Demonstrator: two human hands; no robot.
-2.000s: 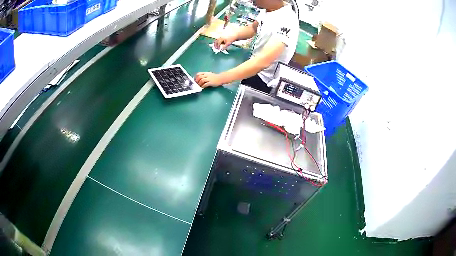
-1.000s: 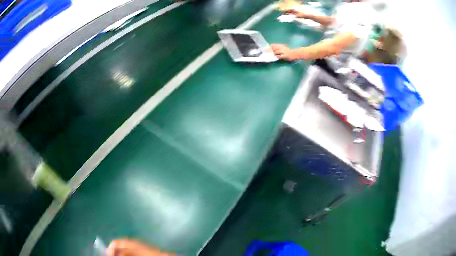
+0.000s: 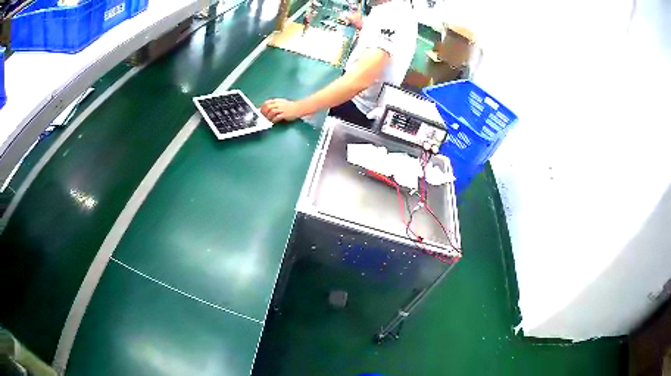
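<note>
Neither of my hands is in the picture. The green-topped bench [image 3: 184, 235] runs from the bottom edge up and away in front of me. A solar panel [image 3: 232, 114] with a black gridded face and white frame lies on it, face up, further along. Another person's hand [image 3: 282, 111] rests at the panel's right edge.
Right of the bench stands a metal cart [image 3: 346, 191] with a grey display box [image 3: 412, 126], white wrapped pieces [image 3: 390, 163] and red and black leads [image 3: 402, 198]. Beyond are a blue crate [image 3: 474, 121] and a carton [image 3: 455, 50]. Blue crates [image 3: 66, 26] stand at upper left.
The view has swung since one second ago, so bench, panel and cart sit further left. The hand seen at the bottom edge then is out of the picture. The other person's far hand has moved further away.
</note>
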